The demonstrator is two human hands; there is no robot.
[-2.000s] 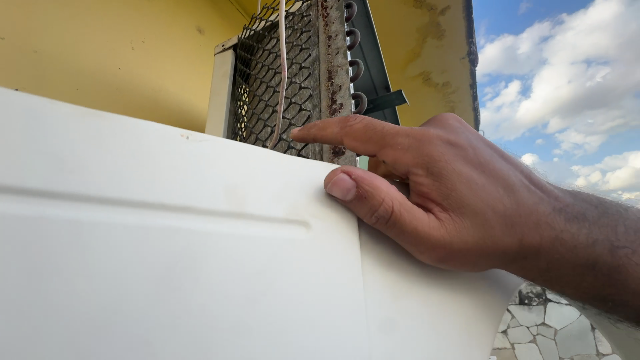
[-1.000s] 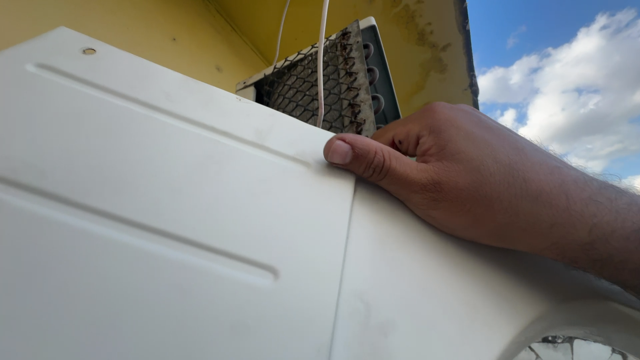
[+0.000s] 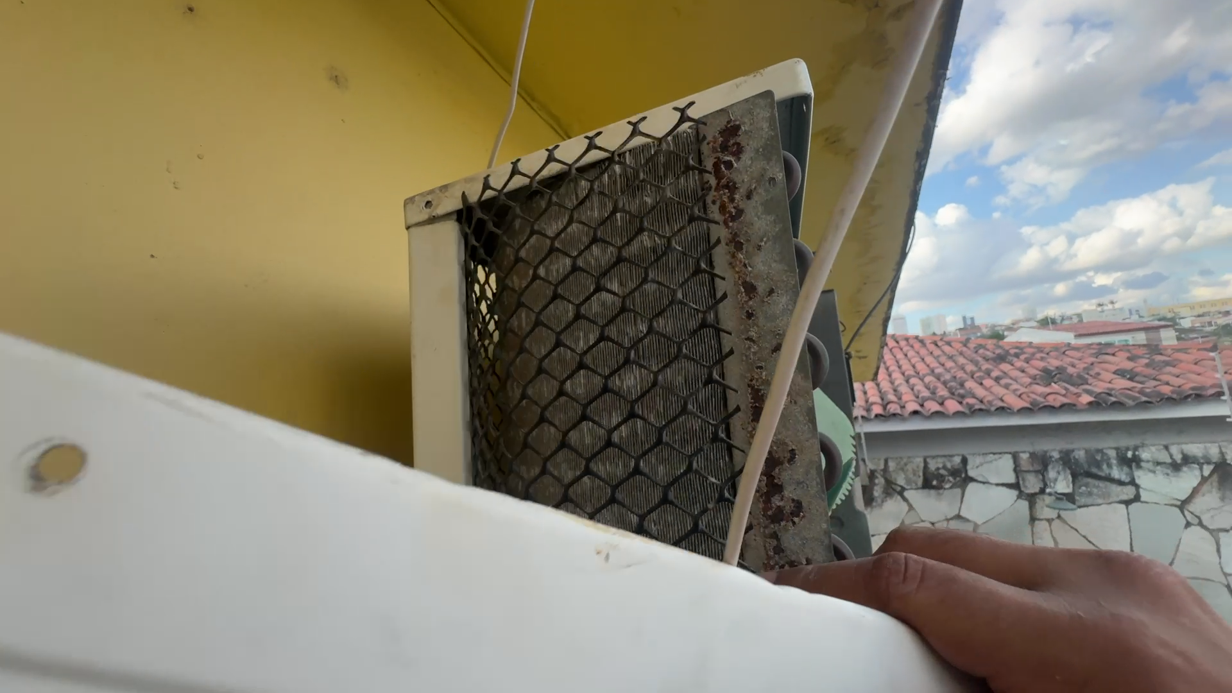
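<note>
A white sheet-metal panel (image 3: 385, 577) crosses the lower left of the view, with a round hole near its left edge. My right hand (image 3: 1039, 602) lies at the lower right, its fingers over the panel's top edge; its thumb is hidden. Behind the panel stands an air conditioner's outdoor unit with a finned coil (image 3: 616, 308) under black plastic mesh (image 3: 587, 385). The coil's metal end plate (image 3: 760, 289) is rusted, and curved tubes show beside it. A pale cable (image 3: 818, 260) runs down in front of this plate to the panel's edge. My left hand is out of view.
A yellow wall (image 3: 192, 192) rises at the left under a yellow overhang. A thinner cable (image 3: 512, 87) hangs above the unit's cream top frame (image 3: 616, 130). Beyond, at the right, are a stone-faced wall (image 3: 1097, 500) and a red tiled roof (image 3: 1039, 375).
The view has shifted, showing more of the coil and mesh above the panel. My right hand stays at the panel's edge, with its thumb now out of sight.
</note>
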